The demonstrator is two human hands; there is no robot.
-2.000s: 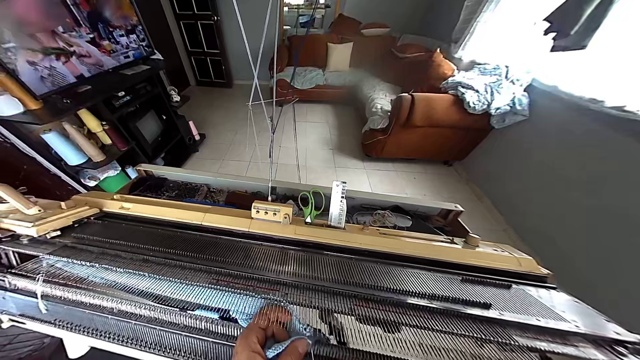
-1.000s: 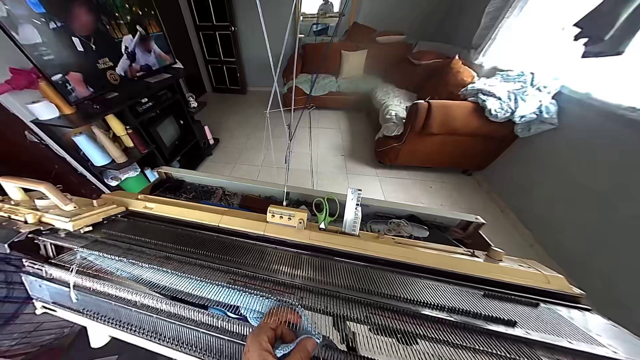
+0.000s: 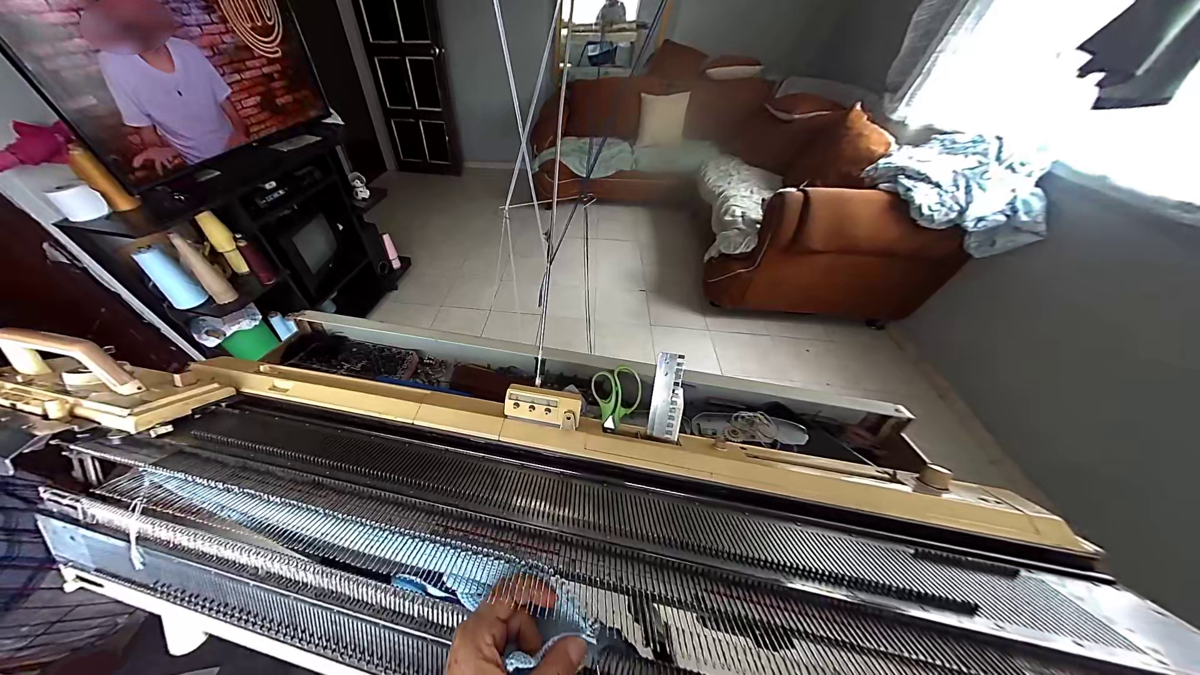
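Observation:
A flatbed knitting machine [image 3: 450, 422] with two rows of metal needles spans the lower view. Light blue knitted fabric [image 3: 356, 539] hangs on the needles from the left toward the middle. At the bottom centre, my left hand [image 3: 511, 628] has its fingers curled in at the fabric's right end, pinching knit between thumb and fingers; part of the fingers lies behind the needles. My right hand is out of view. The carriage [image 3: 103, 380] with its handle rests at the machine's far left end. A row counter [image 3: 542, 407] sits on the back rail, with yarn strands rising behind it.
Green-handled scissors [image 3: 615, 398] and a metal ruler [image 3: 667, 397] stand upright behind the rail. A long tray [image 3: 797, 398] holding tools runs behind the machine. Yarn cones [image 3: 171, 277] fill a shelf at left beside a television [image 3: 187, 75]. A brown sofa [image 3: 844, 262] stands beyond.
My left hand stays at the fabric's right end, with its fingers a little differently curled. The picture on the television has changed. The view has shifted slightly.

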